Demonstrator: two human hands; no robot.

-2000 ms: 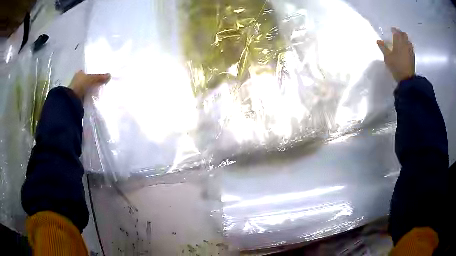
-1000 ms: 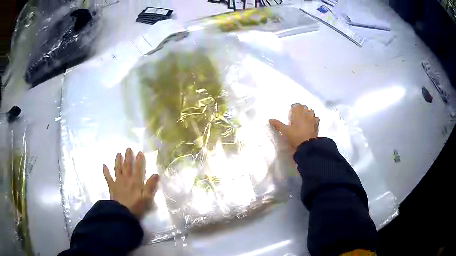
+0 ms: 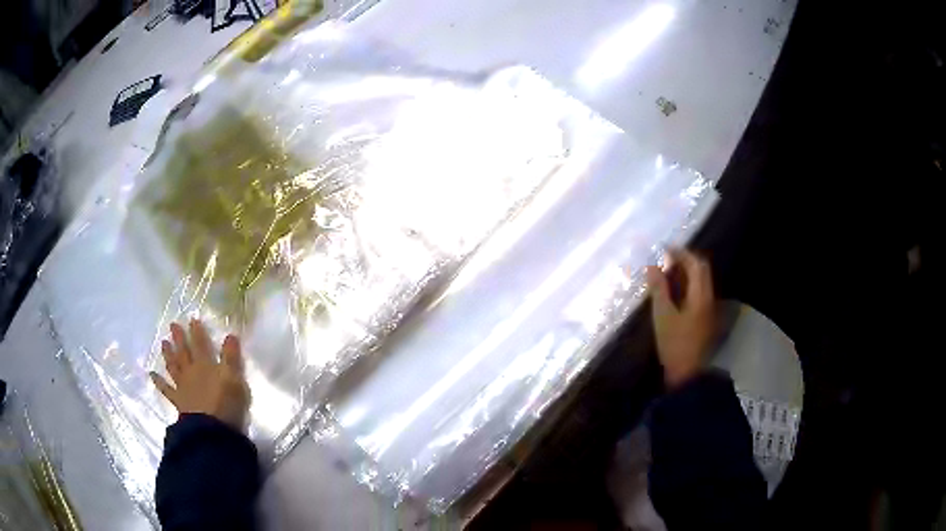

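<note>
A stack of clear glossy garment packing bags [image 3: 233, 197] lies on the white table, with yellow-green print showing through its layers. A smooth milky-white bag layer [image 3: 519, 280] sticks out from it towards the table edge. My left hand [image 3: 205, 375] lies flat on the stack's near left part, fingers spread, holding nothing. My right hand [image 3: 683, 306] is at the outer edge of the white layer, thumb and fingers bent close at the film; whether it pinches the film is unclear.
A round white stool top [image 3: 762, 353] with a strip of barcode stickers [image 3: 774, 427] stands beside the table at right. A dark label bundle [image 3: 135, 99] lies at far left. A black plastic-wrapped thing [image 3: 23, 197] lies at the left edge. The floor side is dark.
The view has turned towards the right table edge. My right hand has moved from flat on the bags to the outer edge of the white layer. My left hand stays on the stack.
</note>
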